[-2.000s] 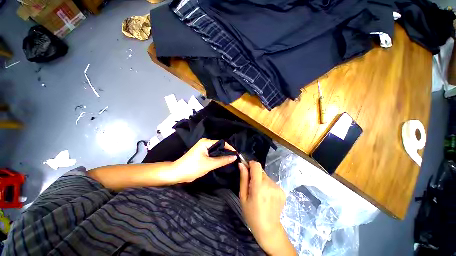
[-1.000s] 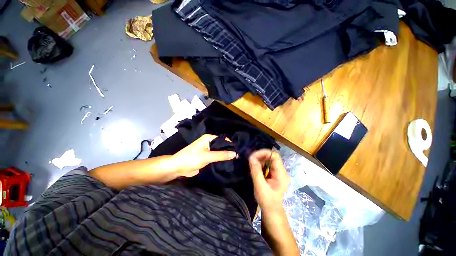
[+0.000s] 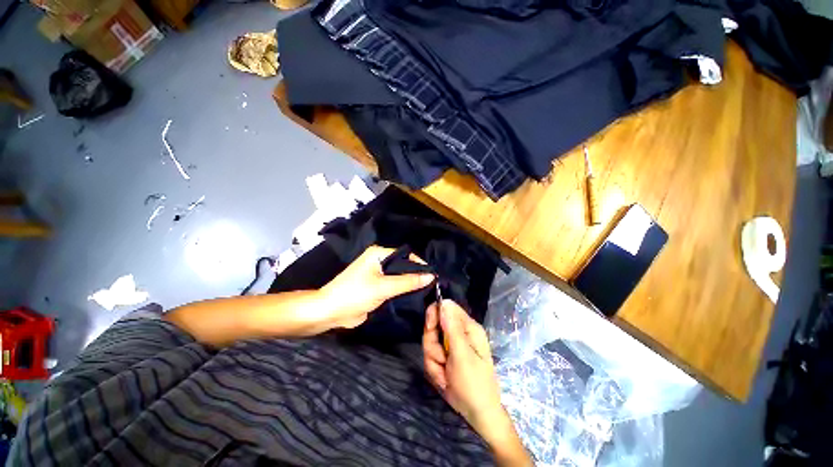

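A dark garment lies bunched on the lap beside the table. My left hand pinches a fold of it between thumb and fingers. My right hand is closed around a small thin tool. The tool's narrow metal tip points up at the fold, close to my left fingertips; a bit of yellow-orange shows between the right fingers. The tool's exact kind cannot be told. No needle or thread can be made out.
The wooden table bears a dark garment pile with a checked strip, a yellow-handled tool, a smartphone and a white tape roll. Clear plastic bags lie below its edge. White scraps lie by the lap.
My right hand was away from the fold, to the right, a second ago. It is now back beside my left fingertips, with the metal tip at the cloth. My left hand has hardly moved.
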